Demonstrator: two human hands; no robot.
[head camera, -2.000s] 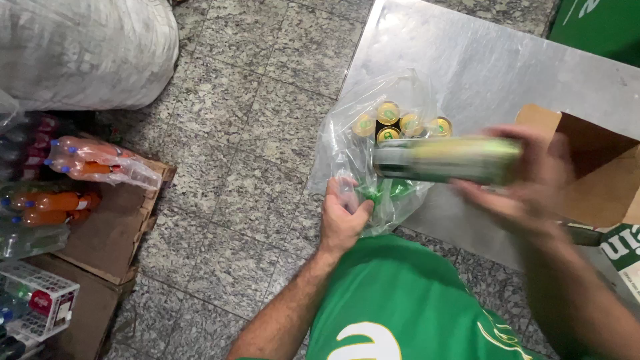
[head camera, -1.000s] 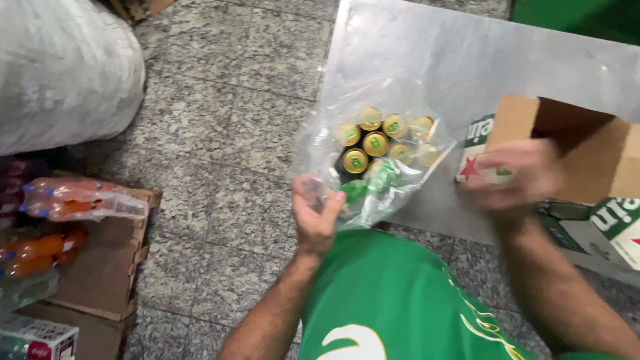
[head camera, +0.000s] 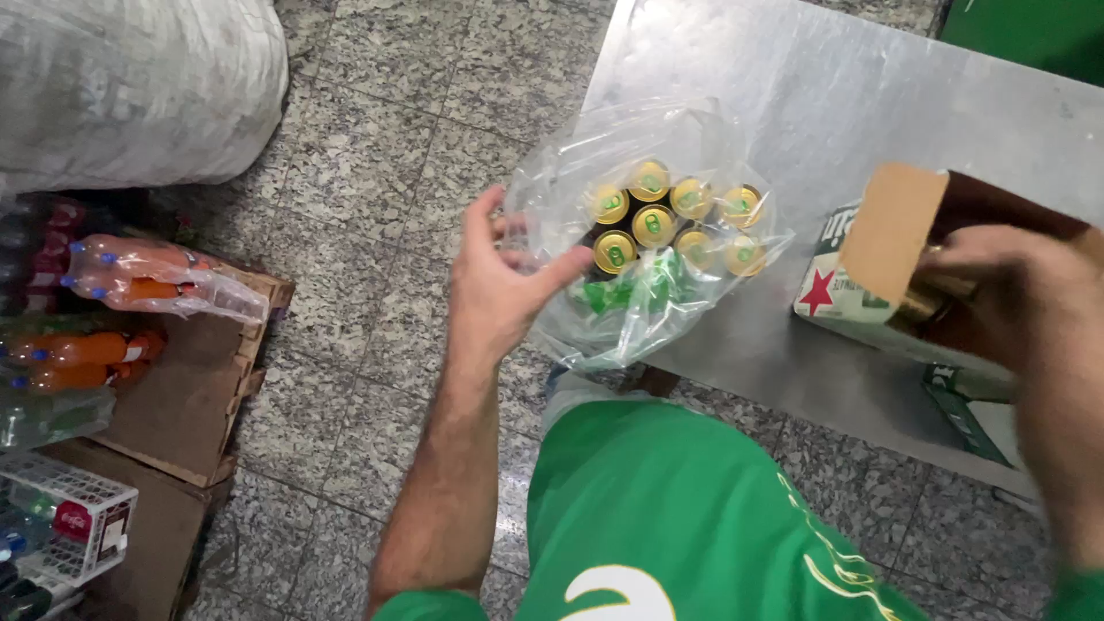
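Observation:
A clear plastic bag (head camera: 630, 336) stands with its mouth up on a metal table (head camera: 742, 78), holding several drink cans (head camera: 653, 226) upright, with gold lids and green tabs. Something green shows through its near side. At the bag's left edge is my left hand (head camera: 509, 267), fingers spread, the thumb against the plastic; whether it pinches the film is unclear. My right hand (head camera: 1000, 267), blurred, reaches into an open cardboard beer carton (head camera: 888, 233) at the right. Gold-coloured can surfaces show inside beneath its fingers, which are partly hidden.
Another green and white carton (head camera: 975, 414) lies at the table's near edge. Left on the speckled stone floor (head camera: 371, 155) are a large white sack (head camera: 129, 86), wrapped bottles of orange drink (head camera: 138, 267) on a wooden pallet (head camera: 172, 397), and a white plastic crate (head camera: 86, 517) with bottles.
Two seconds ago my right hand held a can over the bag; it has since moved right, into the carton. More cans show in the bag. My left hand's fingers have spread.

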